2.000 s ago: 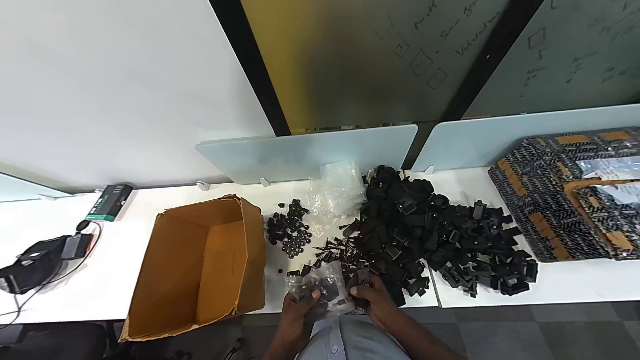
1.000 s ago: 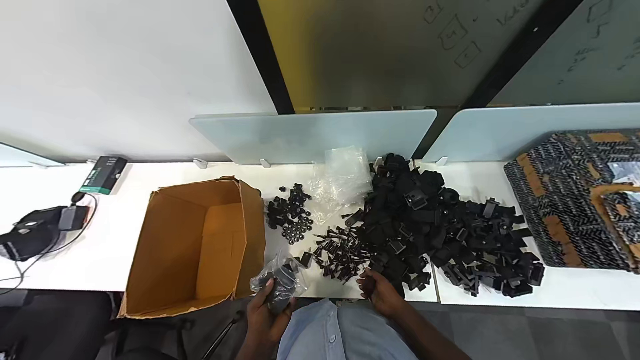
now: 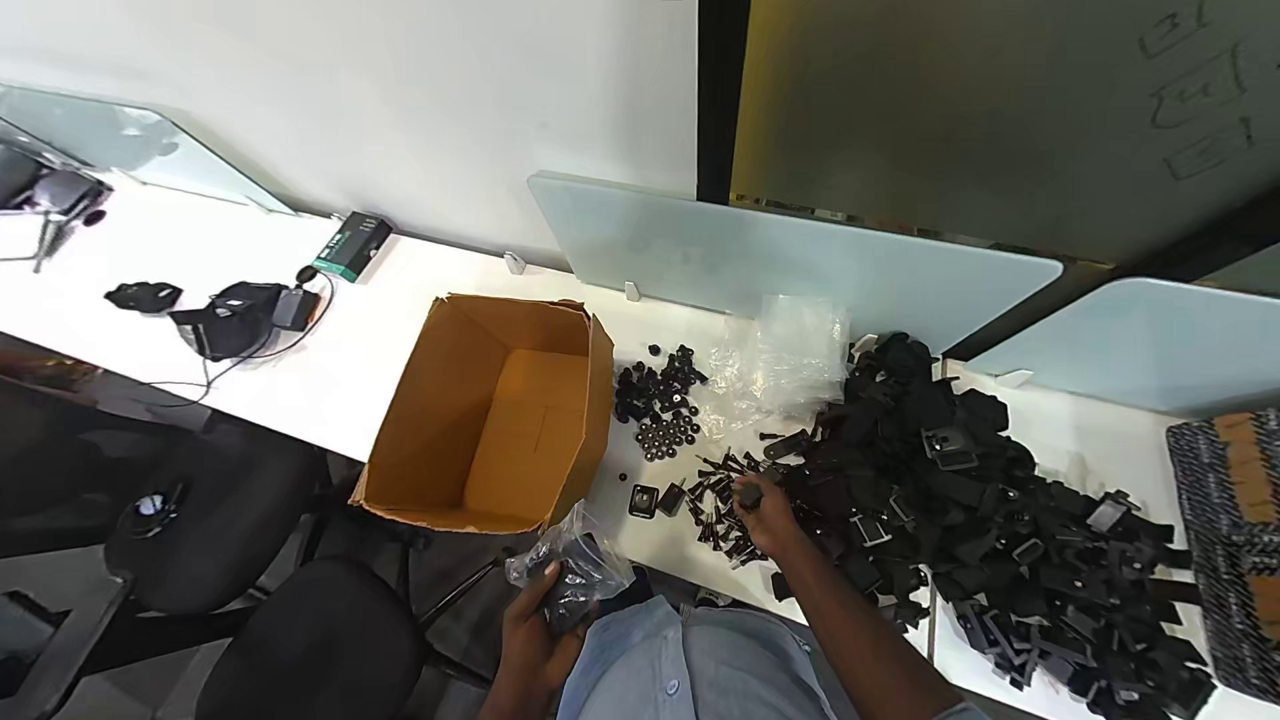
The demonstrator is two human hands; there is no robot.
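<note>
My left hand [image 3: 545,630] holds a clear plastic bag [image 3: 590,570] with dark parts inside, just below the near corner of the open cardboard box [image 3: 535,430]. Over the pile of small black screws or pins [image 3: 715,510] is my right hand [image 3: 765,515], its fingers closed around a small dark part [image 3: 749,494]. Two small black rectangular pieces [image 3: 643,501] lie to its left. Behind them are black knobs [image 3: 655,390] and round rings or nuts [image 3: 665,438]. Empty clear bags [image 3: 800,350] lie against the partition. A large heap of black straps and buckles [image 3: 930,490] spreads to the right.
A frosted partition [image 3: 790,250] runs along the back of the white table [image 3: 385,340]. At the left are a small black-and-green box [image 3: 353,246], a black pouch [image 3: 235,320] and a cable. Office chairs [image 3: 310,640] stand below. A patterned carton [image 3: 1235,540] is at the far right.
My hands, together over the bag two seconds ago, are now apart. The left has moved left with the bag; the right is over the small black parts. The view has swung left.
</note>
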